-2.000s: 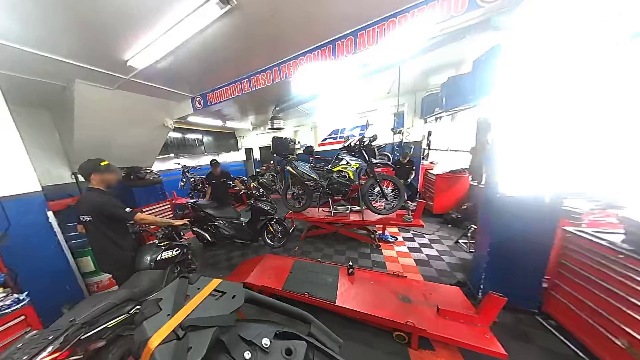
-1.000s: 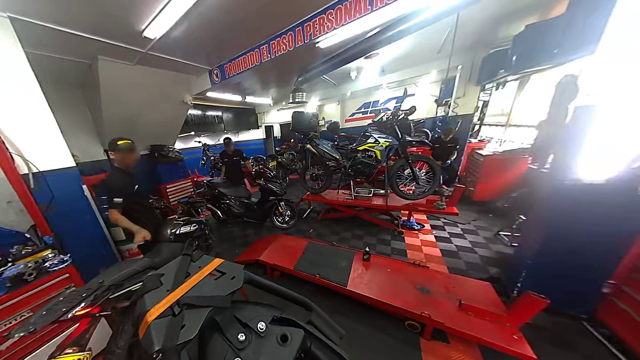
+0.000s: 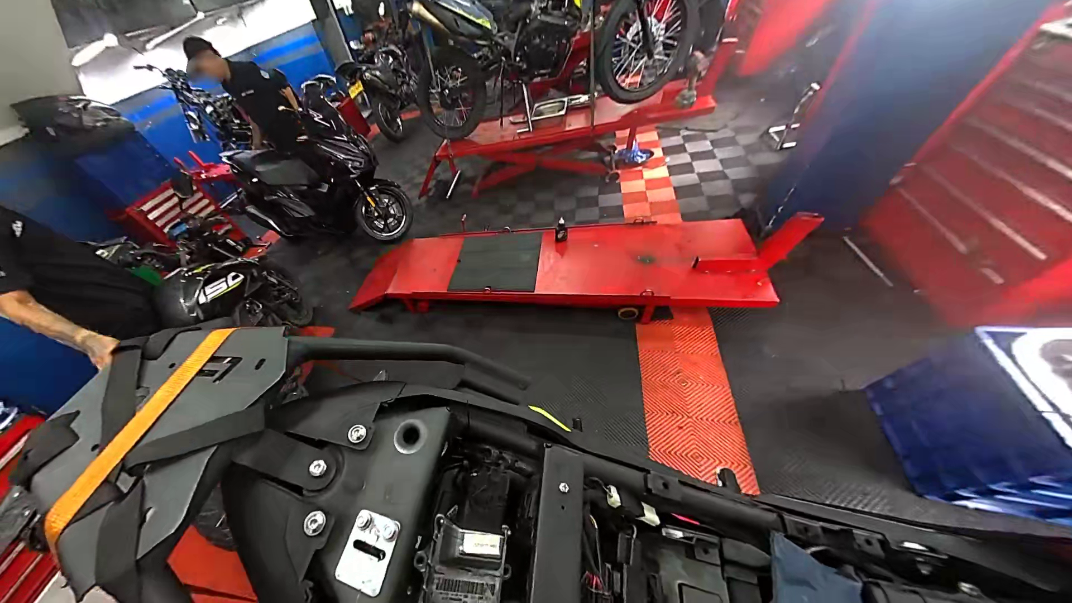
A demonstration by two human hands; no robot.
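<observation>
Neither my left hand nor my right hand shows in the view. Close below me stands a motorcycle with its seat off, and its black frame (image 3: 557, 519) and wiring are exposed. At its left end is a grey luggage rack (image 3: 243, 360), with an orange strap (image 3: 138, 435) lying across it. A metal latch plate (image 3: 368, 553) sits on the tail section. Further along the frame, a dark blue cloth (image 3: 808, 574) lies at the lower right.
A low red lift table (image 3: 603, 264) bears a small black bottle (image 3: 561, 229). Behind it, a raised red lift (image 3: 569, 126) holds a motorcycle. A black scooter (image 3: 310, 180) and two people stand left. A blue box (image 3: 963, 419) and red tool cabinet (image 3: 988, 167) are right.
The view has tipped down onto the seatless motorcycle. The person at the left now has a hand beside the rear of the rack.
</observation>
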